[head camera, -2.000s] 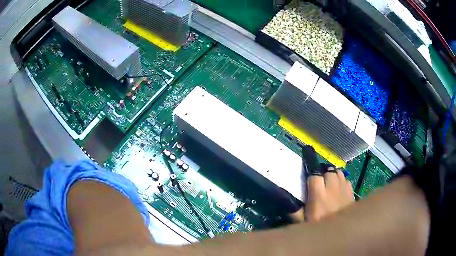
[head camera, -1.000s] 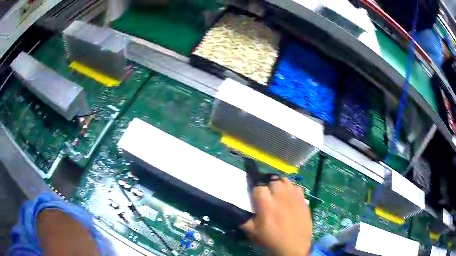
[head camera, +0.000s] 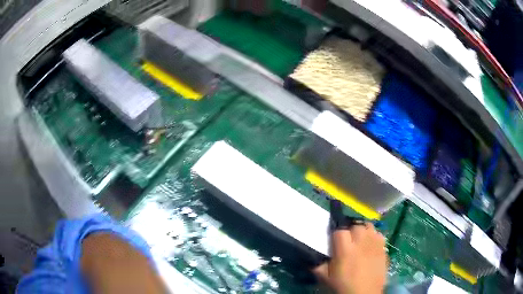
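Note:
My right hand (head camera: 356, 257), blurred, is over the green circuit board (head camera: 252, 123). Its black-covered fingertips point up between the long heatsink (head camera: 264, 198) and the yellow strip (head camera: 341, 194) under the finned heatsink (head camera: 350, 163). The thumb is at the long heatsink's near right end. Whether the fingers hold a part cannot be told. My left hand is out of the picture; only the bare forearm and rolled blue sleeve (head camera: 57, 255) show at lower left. Small blue components (head camera: 250, 280) stand on the board's near part.
Bins of cream components (head camera: 341, 74), bright blue components (head camera: 401, 129) and dark blue-purple components (head camera: 444, 166) stand behind the metal conveyor rail (head camera: 261, 86). Another board with two heatsinks (head camera: 112, 83) lies at left. More heatsinks show at right.
Over the last second the view has swung left, so boards and bins sit further right. The right hand remains between the same two heatsinks. Two seconds ago another forearm crossed the bottom; it is gone now.

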